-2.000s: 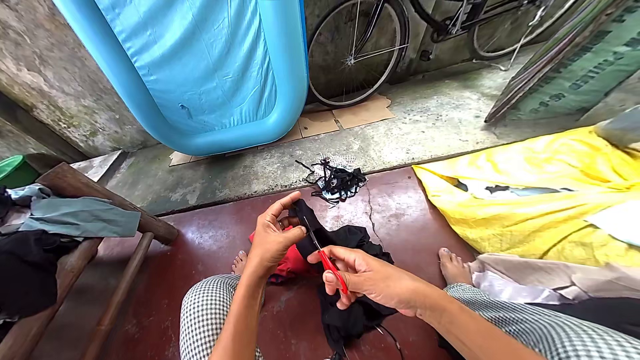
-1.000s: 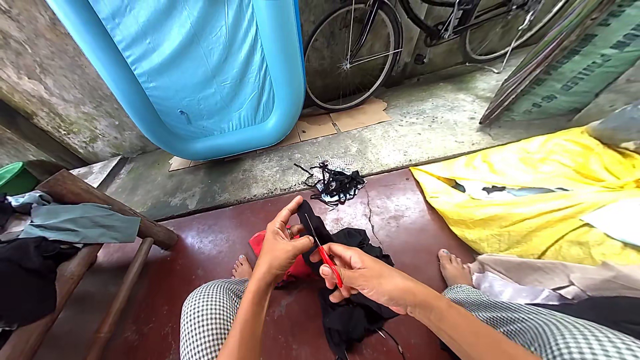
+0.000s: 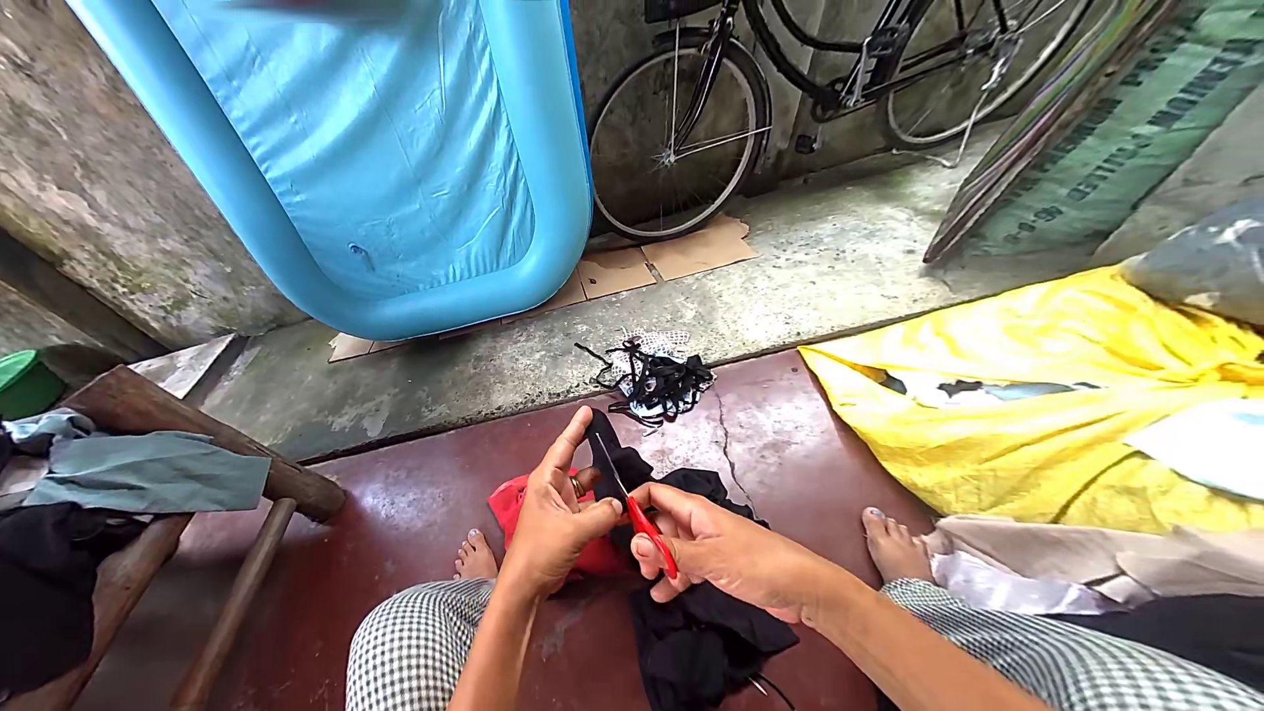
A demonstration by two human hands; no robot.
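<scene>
My left hand [image 3: 561, 513] holds the edge of a piece of black cloth [image 3: 604, 464], its index finger stretched up along the fabric and a ring on one finger. In my right hand [image 3: 696, 543] is a small pair of scissors with red handles [image 3: 652, 538]; the metal blades point up and left and lie against the black cloth. Whether the blades are parted is hard to tell. Red cloth [image 3: 509, 504] shows behind my left hand. More black cloth [image 3: 706, 642] lies bunched on the red floor below my right hand.
Black strips and scraps [image 3: 662, 380] lie in a pile at the floor's edge. A yellow sheet [image 3: 997, 434] spreads at right. A wooden bench [image 3: 301, 484] with cloths stands at left. A blue inflatable pool [image 3: 444, 306] and a bicycle [image 3: 681, 148] are behind.
</scene>
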